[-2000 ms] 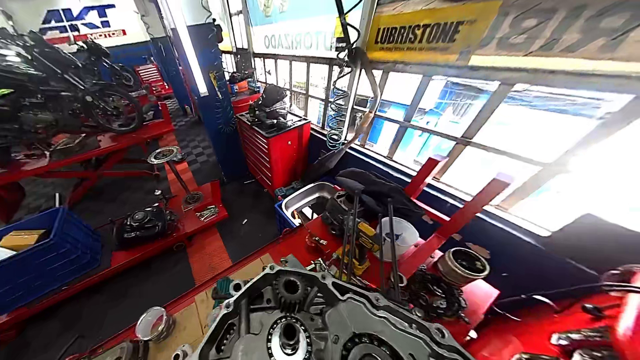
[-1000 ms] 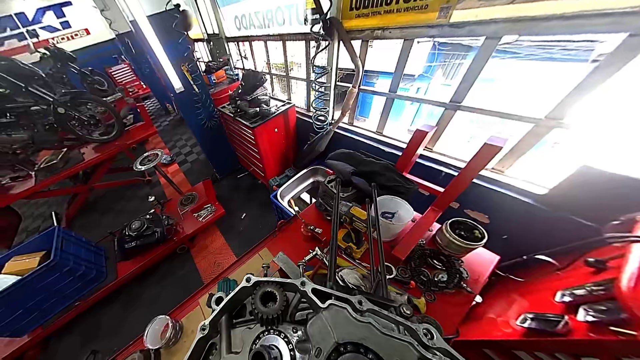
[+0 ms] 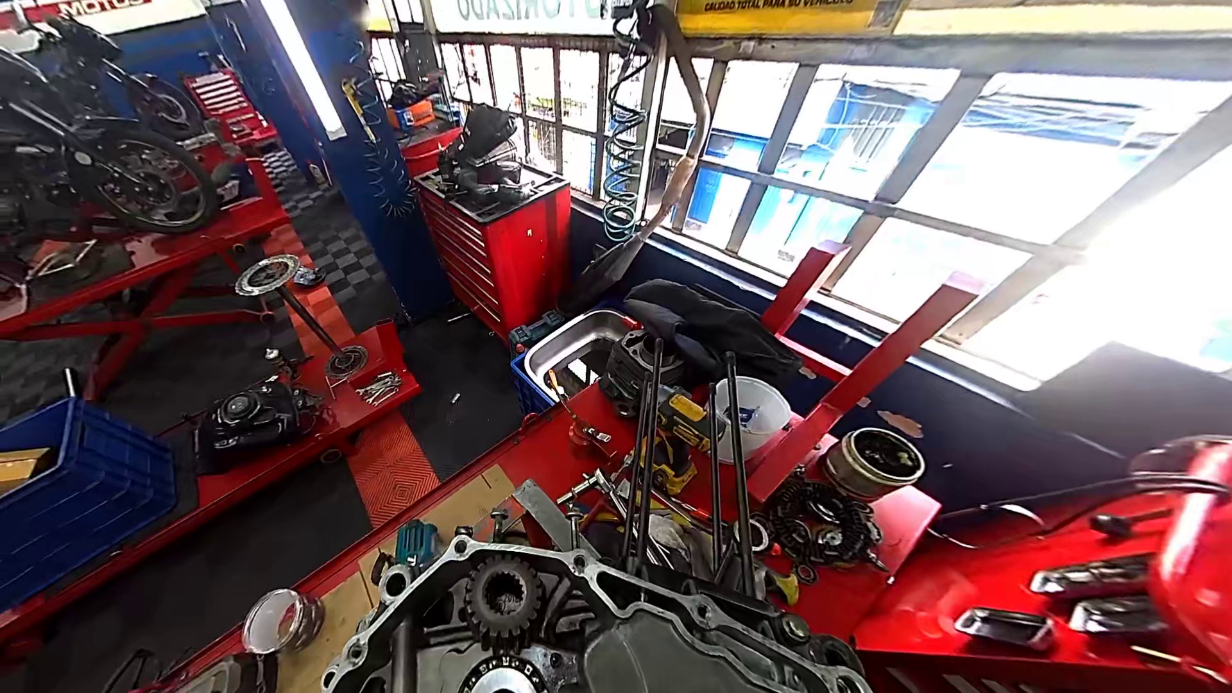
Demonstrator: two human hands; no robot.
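Neither of my hands shows in the head view. At the bottom centre lies an opened engine crankcase (image 3: 616,635), with a steel gear (image 3: 504,597) and a bearing (image 3: 502,676) inside it. Several long dark studs (image 3: 647,452) rise behind its rim. Beyond the crankcase, a yellow and black cordless power tool (image 3: 685,423) lies beside a white bucket (image 3: 756,414). A clutch or gear assembly (image 3: 826,520) sits to the right, near a metal cylinder-shaped part (image 3: 874,462). At the lower left stands a clear cup (image 3: 281,622).
A metal tray (image 3: 577,351) and a dark cloth bag (image 3: 707,322) are at the bench's far end. Behind stands a red tool cabinet (image 3: 500,245). On the left are a blue crate (image 3: 87,500), an engine part (image 3: 245,419) on a red lift, and a motorcycle (image 3: 144,183).
The view has tilted down and shifted. No hand appears in any frame.
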